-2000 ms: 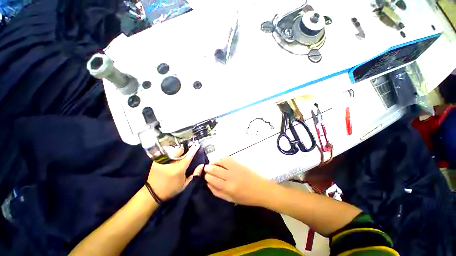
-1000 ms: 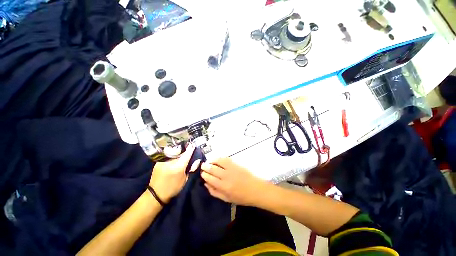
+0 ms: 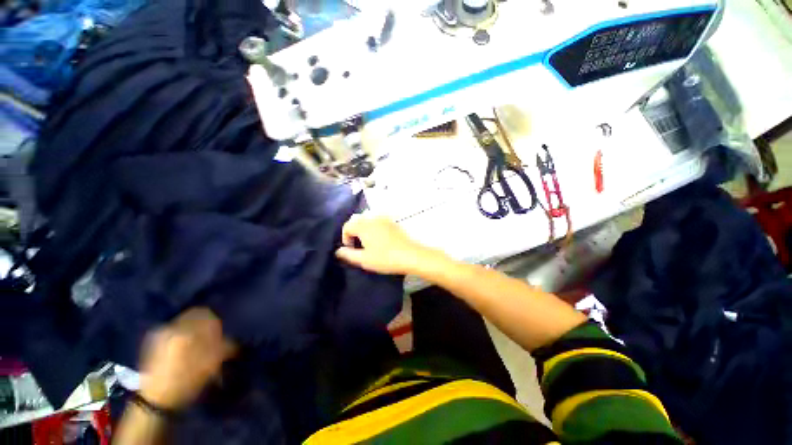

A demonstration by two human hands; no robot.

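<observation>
A large dark navy garment [image 3: 217, 235] spreads from the needle area of the white sewing machine [image 3: 417, 78] over the left side and down to the lap. My right hand [image 3: 378, 246] pinches the garment's edge just in front of the machine's needle end [image 3: 343, 156]. My left hand [image 3: 184, 356] is blurred, over the cloth at the lower left; whether its fingers hold cloth cannot be told. The presser foot is too small and blurred to make out.
Black-handled shears [image 3: 504, 187], red-handled snips [image 3: 553, 187] and a short red tool [image 3: 598, 171] lie on the white table [image 3: 417, 200]. A navy cloth heap [image 3: 677, 287] is at the right. Blue plastic bags [image 3: 52, 52] are at the upper left.
My left hand has left the needle area and moved down and left. My right hand stays at the garment's edge. The view has shifted, and the cloth near the needle is more spread out.
</observation>
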